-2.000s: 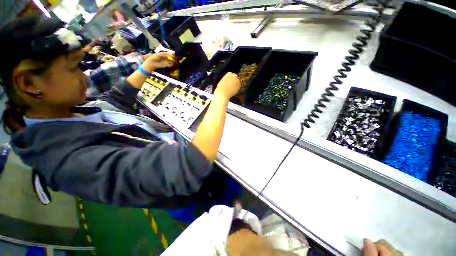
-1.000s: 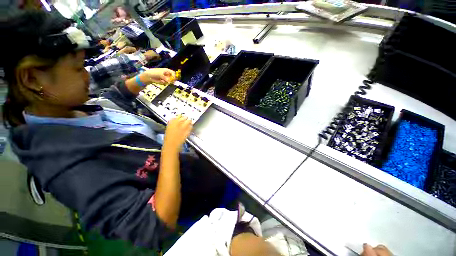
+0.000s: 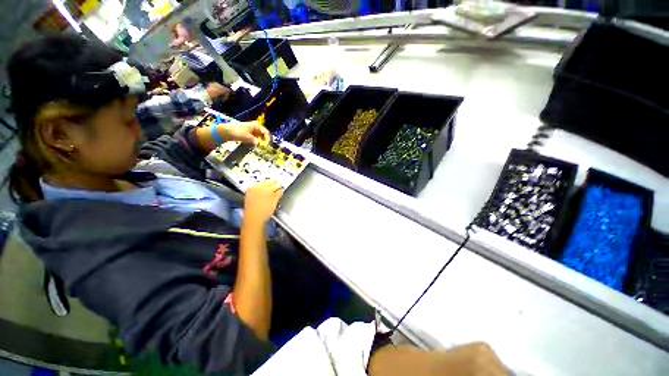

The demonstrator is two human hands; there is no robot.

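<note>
My left hand [image 3: 469, 360] is at the bottom edge, blurred and partly cut off, over the near part of the white track [image 3: 440, 286]. Its fingers cannot be made out. A white sleeve and a dark strap with a thin black cord [image 3: 433, 281] are at its wrist. My right hand is not in view. Behind the rail, a black bin holds silver-and-dark components [image 3: 527, 202]. Beside it, another holds blue components [image 3: 603, 233]. A smaller dark bin [image 3: 659, 268] is cut off at the right edge.
A seated person [image 3: 139, 242] at left works with both hands over boards [image 3: 257, 165] in the track. Black bins with gold-brown [image 3: 355, 135] and green components [image 3: 406, 153] stand behind the rail. A large black tote [image 3: 609, 103] is back right.
My left forearm has moved right and its hand now shows at the bottom edge. The fingers seen at the bottom right are gone from there. The cord's coils hang nearer the silver-component bin.
</note>
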